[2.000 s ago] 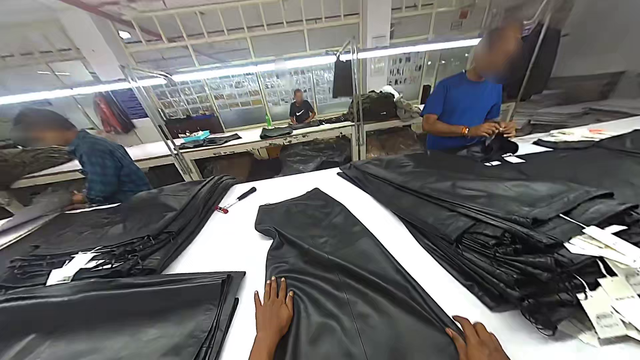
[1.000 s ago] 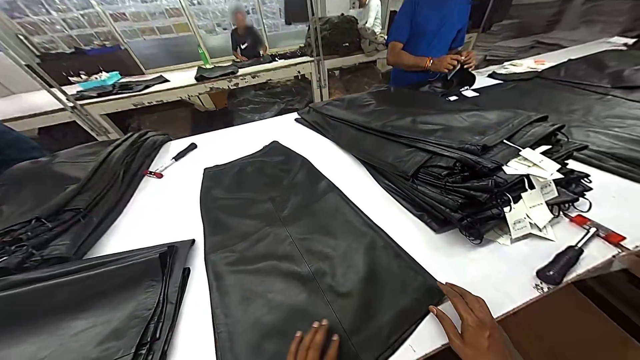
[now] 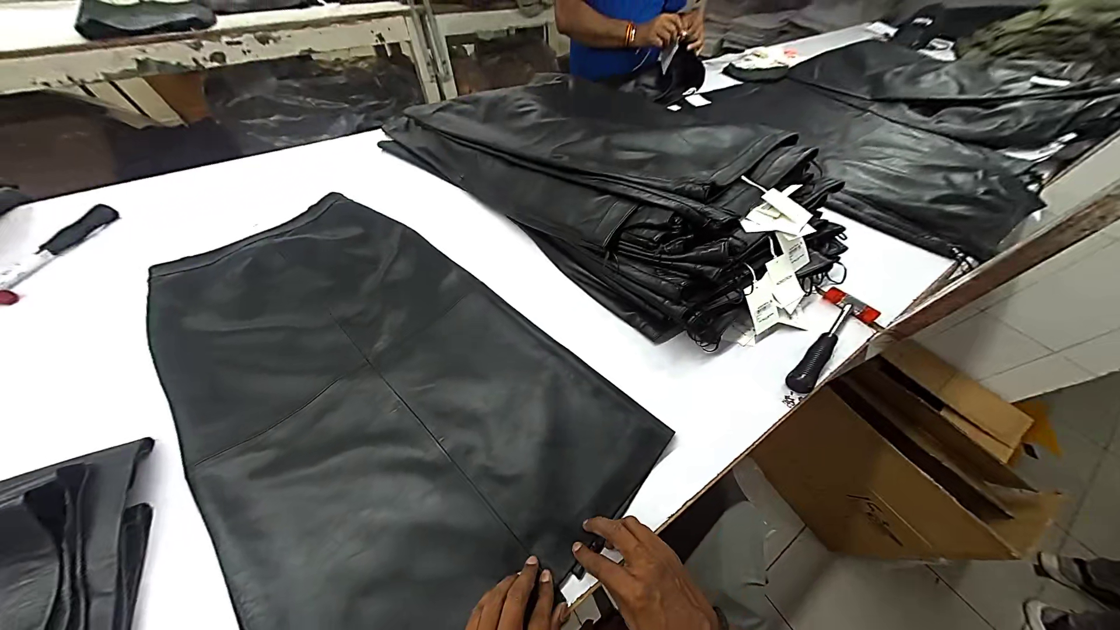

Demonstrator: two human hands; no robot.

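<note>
A black leather skirt [image 3: 376,394] lies flat on the white tabletop, its narrow waist end away from me. My left hand [image 3: 518,599] rests on its near hem, fingers close together. Just to the right, my right hand [image 3: 643,573] has its thumb and fingers at the hem's corner by the table edge, pinching the edge of the leather. A pile of folded black leather garments [image 3: 612,192] with white paper tags [image 3: 774,289] lies to the right of the skirt.
A hammer with black grip and red head parts [image 3: 818,350] lies near the table edge. Another black-handled tool [image 3: 74,232] is at the left, above folded black leather [image 3: 79,534]. Cardboard boxes [image 3: 884,481] stand below. A co-worker in blue [image 3: 604,35] handles black material across the table.
My left hand has moved off the skirt's left side to the near hem, beside my right hand. The skirt lies flatter than two seconds ago. The view has turned down and right.
</note>
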